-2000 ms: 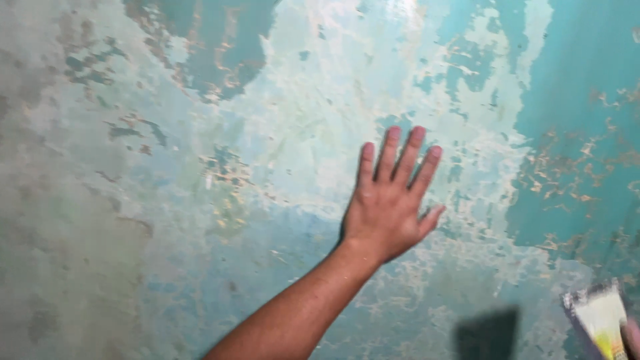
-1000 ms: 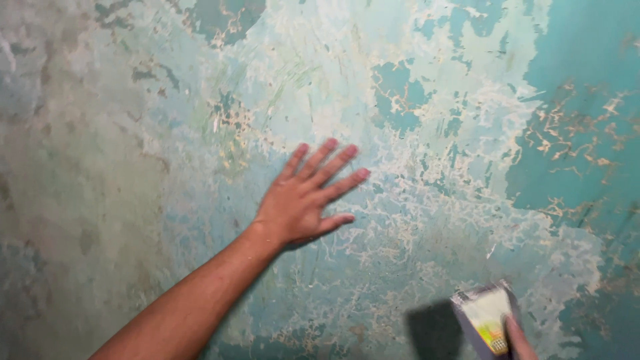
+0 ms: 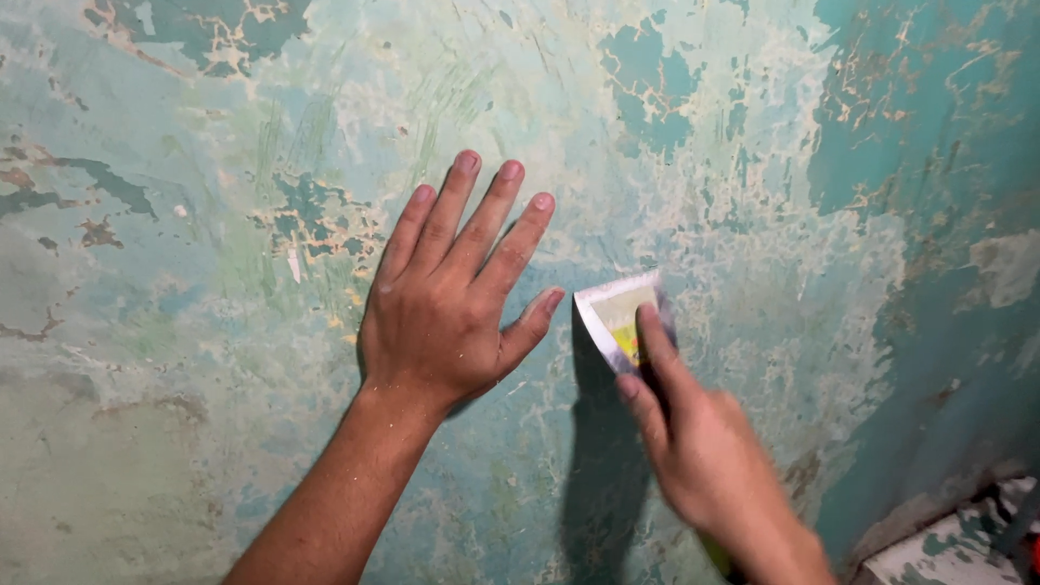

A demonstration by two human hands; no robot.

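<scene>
My left hand (image 3: 451,305) lies flat on a painted wall (image 3: 504,89), palm down with the fingers spread and nothing held. Flecks of paint dust dot its skin and forearm. To its right, my right hand (image 3: 703,422) grips a scraper (image 3: 621,317) with a broad metal blade, the index finger stretched along the blade's face. The blade's wide edge meets the wall near my left thumb. Most of the handle is hidden by the hand; a green part shows beneath the wrist. The wall's green and teal paint is patchy and partly worn away, with pale cracked lines.
At the lower right corner, a pale ledge-like surface (image 3: 918,565) bears flakes of green paint, with dark and red items beside it, too partial to name. Darker teal paint (image 3: 861,154) remains along the right side. The scraper and right hand cast a shadow on the wall.
The scraper, at the lower right edge two seconds ago, has come up and left, close to my left hand. More of my right hand now shows. My left hand remains spread on the wall.
</scene>
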